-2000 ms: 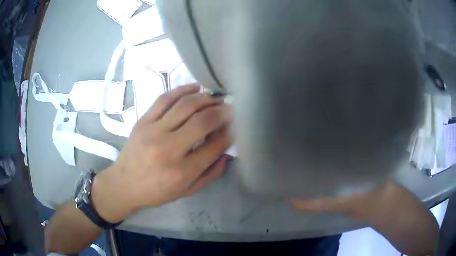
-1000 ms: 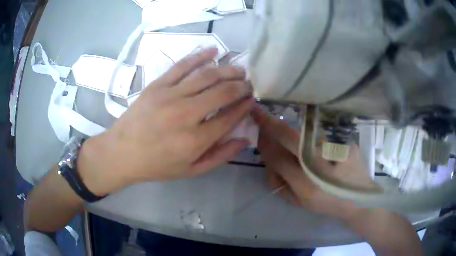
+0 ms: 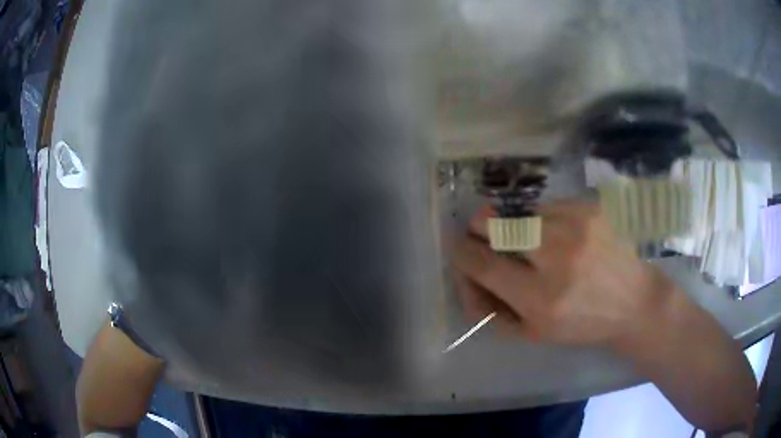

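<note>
The off-white sewing machine head (image 3: 274,197) fills the middle, large and blurred, and hides the needle area. My left hand is hidden behind it; only my forearm and part of the watch (image 3: 116,316) show at lower left. My right hand (image 3: 548,278) is right of the head, partly behind a ribbed cream knob (image 3: 515,233), its fingers bent and pointing left. A thin, bright pointed tool (image 3: 469,332) sticks out below its curled fingers. The fingertips are partly hidden, and no fabric shows at them. A loop of white tape (image 3: 70,165) lies at the far left.
A bundle of white strips (image 3: 718,222) lies at the right, beside a pale lilac rectangle (image 3: 771,244). A larger ribbed knob (image 3: 646,208) is near the camera. The grey table (image 3: 505,376) has a curved front edge close to my body.
The machine head now covers the left and middle of the view, hiding my left hand and most white pieces seen before. The right hand is seen farther right, with the thin tool still below it.
</note>
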